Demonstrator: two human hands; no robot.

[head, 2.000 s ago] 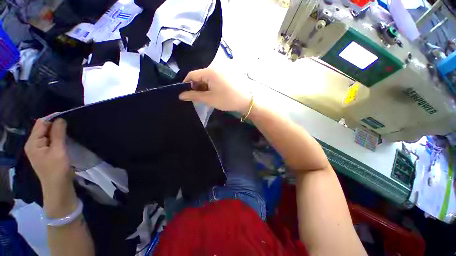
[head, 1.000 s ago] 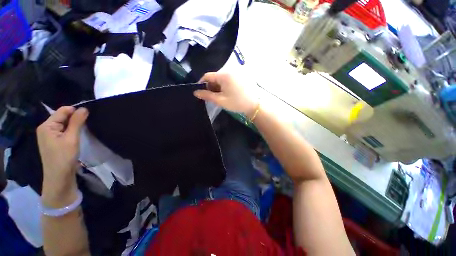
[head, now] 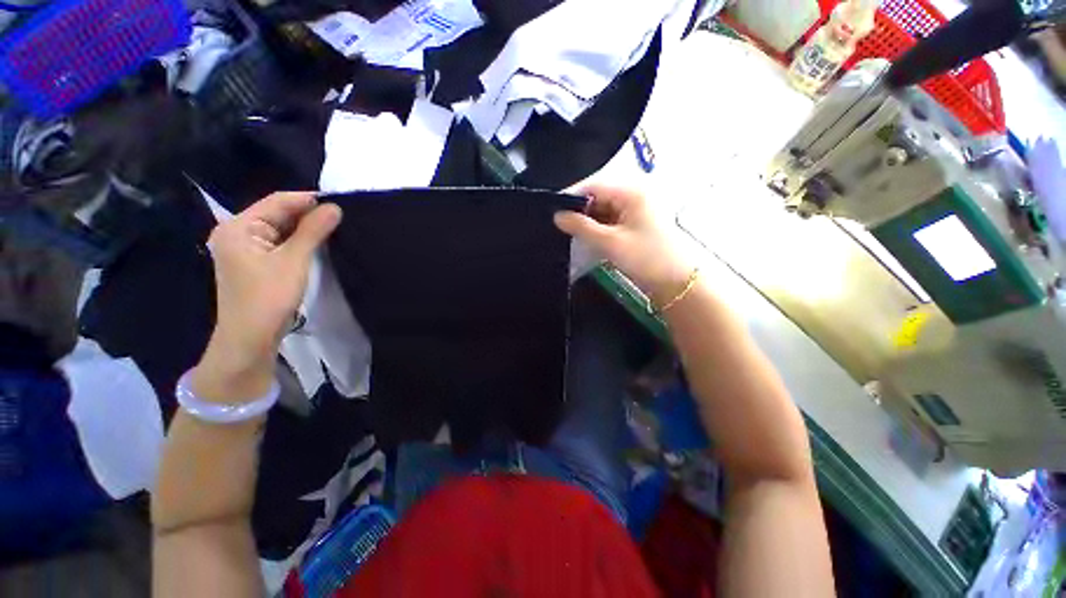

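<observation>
A black garment panel [head: 462,304] with a thin pale top edge hangs in front of me over my lap. My left hand [head: 267,263] pinches its upper left corner between thumb and fingers. My right hand [head: 625,240] pinches its upper right corner. The top edge is stretched nearly level between the hands. A pale underside or piece shows behind the panel beside my left hand and a little by my right hand. The panel's lower edge lies near my lap.
The cream sewing machine [head: 994,386] stands at right on a white table [head: 713,152] with a small dark-blue tool [head: 643,150]. A bottle [head: 832,47] and red basket [head: 964,88] are behind. White pieces [head: 380,150] lie beyond the panel; a blue basket [head: 94,53] is upper left.
The view has swung left, so the machine and hands appear further right and the red basket and bottle show more. Both hands still hold the panel's corners; its top edge now looks level instead of slanted.
</observation>
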